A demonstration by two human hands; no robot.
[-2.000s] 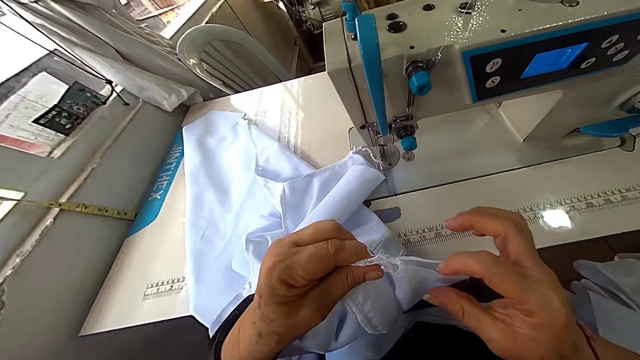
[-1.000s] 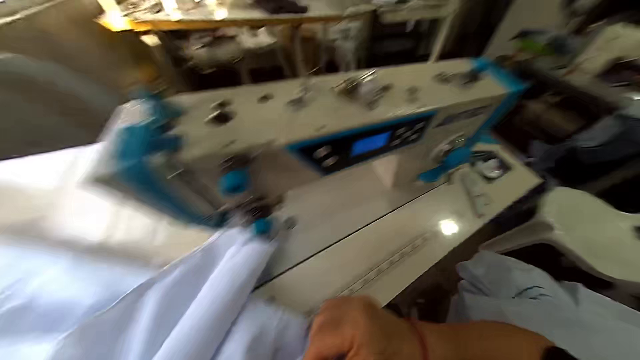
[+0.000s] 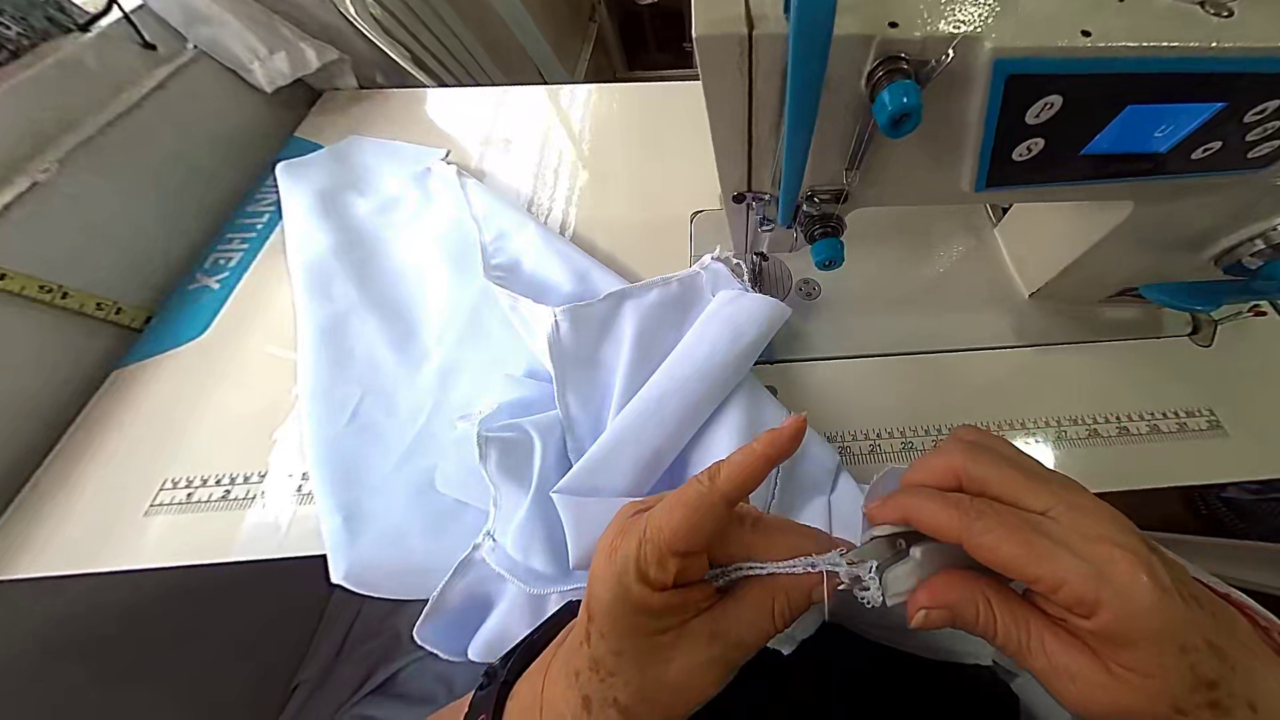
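Pale blue fabric with overlocked edges (image 3: 390,330) spreads over the sewing table, one corner lying by the presser foot of the sewing machine (image 3: 760,265). Low in the view, my left hand (image 3: 700,580) pinches a bunched, stitched edge of the fabric (image 3: 785,568) between thumb and fingers, its index finger raised. My right hand (image 3: 1040,570) grips small metal thread snips (image 3: 890,555), mostly hidden by the fingers, with the blades at the frayed thread end of that edge. A loose white thread hangs down beside the left thumb.
The sewing machine's body and control panel (image 3: 1140,125) stand at the upper right. Ruler markings (image 3: 1060,430) run along the table's front edge. A yellow tape measure (image 3: 70,300) lies at the far left, by the wall. Dark grey cloth (image 3: 150,640) is at the lower left.
The thread snips are now in my right hand; two seconds ago its fingers held the fabric edge. The view swung right one second ago and is back over the fabric.
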